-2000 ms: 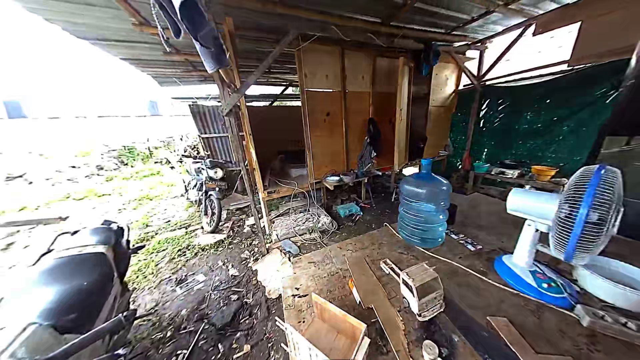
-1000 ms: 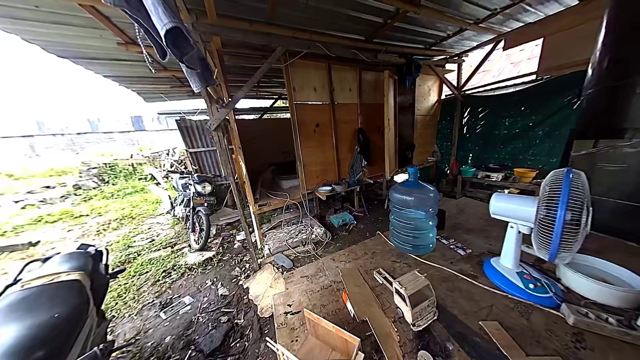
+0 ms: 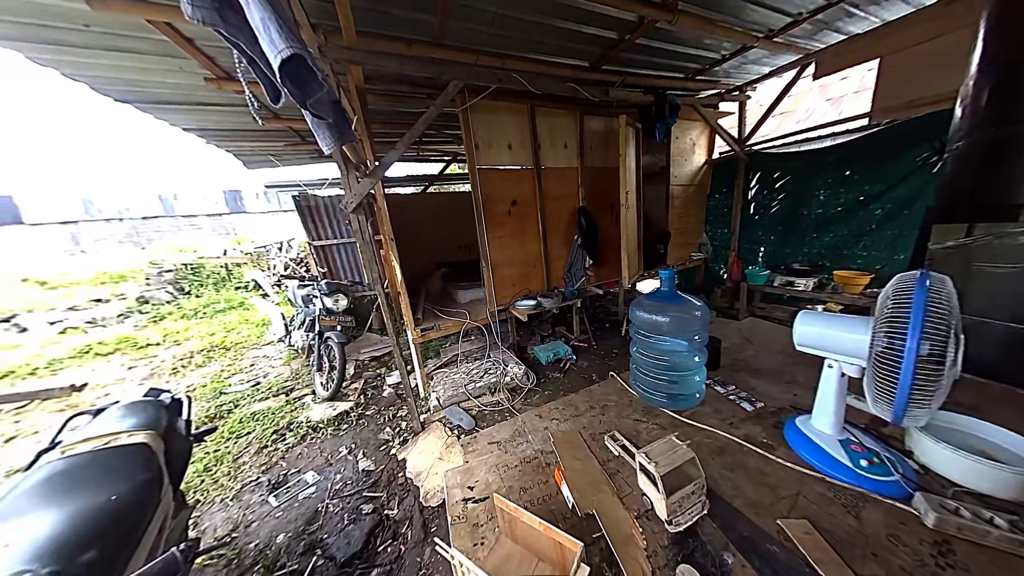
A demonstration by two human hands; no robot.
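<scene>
Neither of my hands shows in the head view. A small wooden model truck (image 3: pixel 670 482) stands on a plywood platform (image 3: pixel 512 448) that bears handwriting. Left of the truck lies a long thin wooden board (image 3: pixel 600 500), with a small orange-and-white item (image 3: pixel 566 490) at its edge. An open wooden box (image 3: pixel 532 540) is partly cut off by the lower frame edge. A large blue plastic water bottle (image 3: pixel 669 344) stands upright behind the truck. To the right is a white and blue table fan (image 3: pixel 896 360), beside a round white basin (image 3: pixel 972 452).
A cable (image 3: pixel 744 440) crosses the platform towards the fan. A wooden post (image 3: pixel 388 280) rises at the platform's left. One motorcycle seat (image 3: pixel 88 496) is near at lower left; another motorcycle (image 3: pixel 324 328) stands farther back. Jeans (image 3: pixel 280 72) hang overhead.
The view has shifted slightly, showing more of the roof and less of the near platform. No object has plainly moved.
</scene>
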